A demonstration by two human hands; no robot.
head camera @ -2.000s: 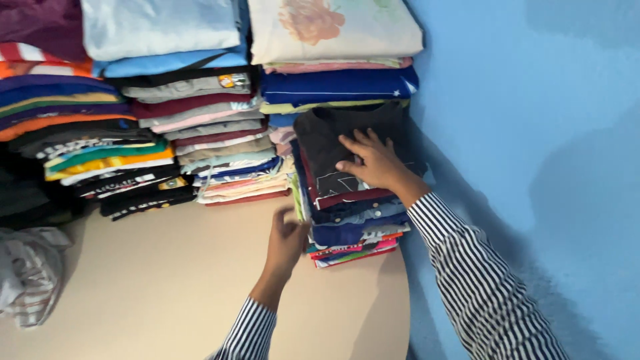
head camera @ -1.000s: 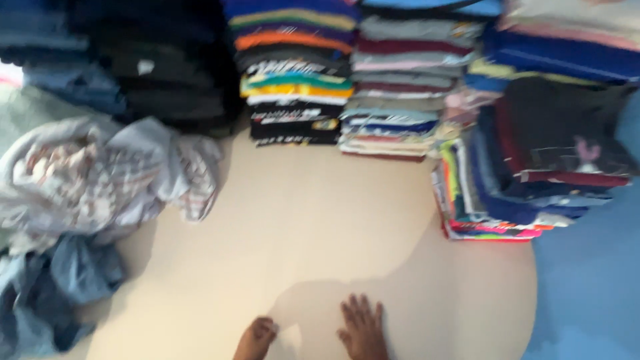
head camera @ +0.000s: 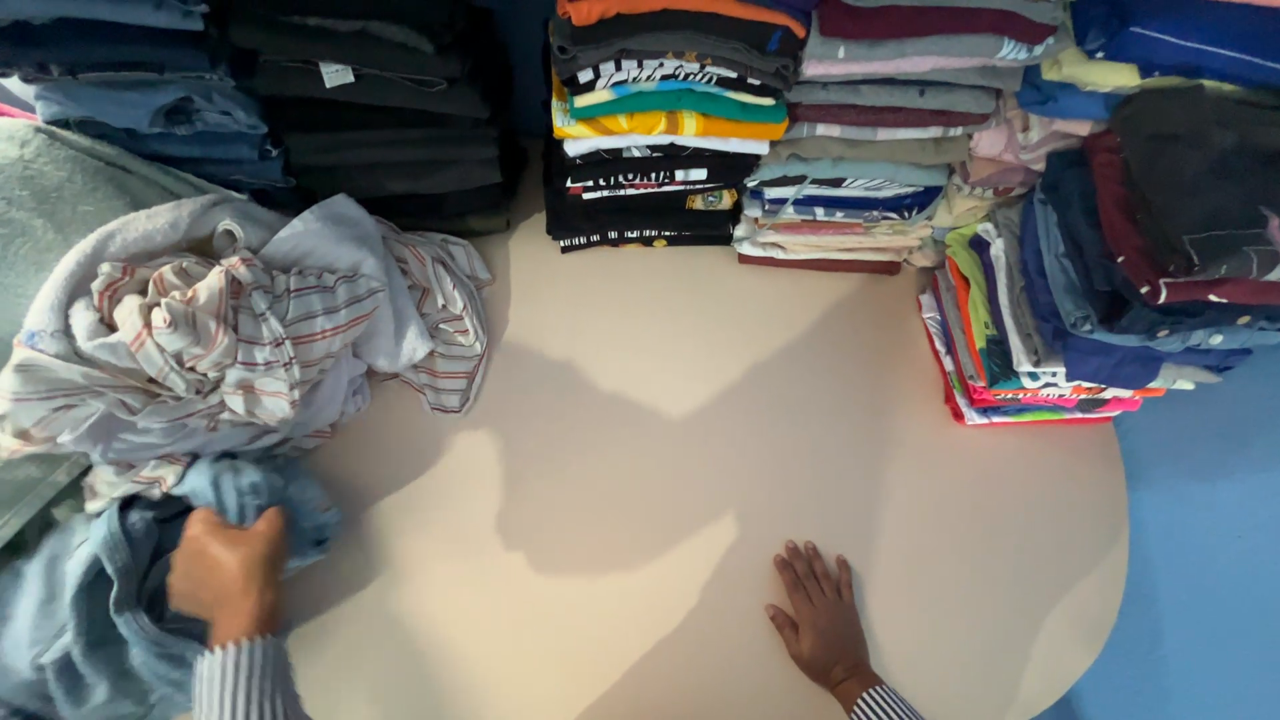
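At the lower left, my left hand (head camera: 228, 570) is closed on a crumpled light-blue denim garment (head camera: 110, 590); its fingertips are partly hidden in the folds. My right hand (head camera: 822, 618) lies palm down with fingers apart on the cream tabletop (head camera: 620, 480), holding nothing. Just beyond my left hand is a rumpled heap of white cloth and a red-striped garment (head camera: 250, 330), touching the denim.
Along the far side stand folded stacks: blue jeans (head camera: 150, 105), black clothes (head camera: 390, 150), mixed T-shirts (head camera: 660, 130) and grey and maroon clothes (head camera: 880, 120). A leaning pile of folded clothes (head camera: 1080, 280) stands at the right, near a blue wall (head camera: 1210, 520).
My left hand has moved left from the bare tabletop and taken hold of the denim. Two seconds ago my right hand was on the dark folded garment atop the right pile; it now rests on the tabletop.
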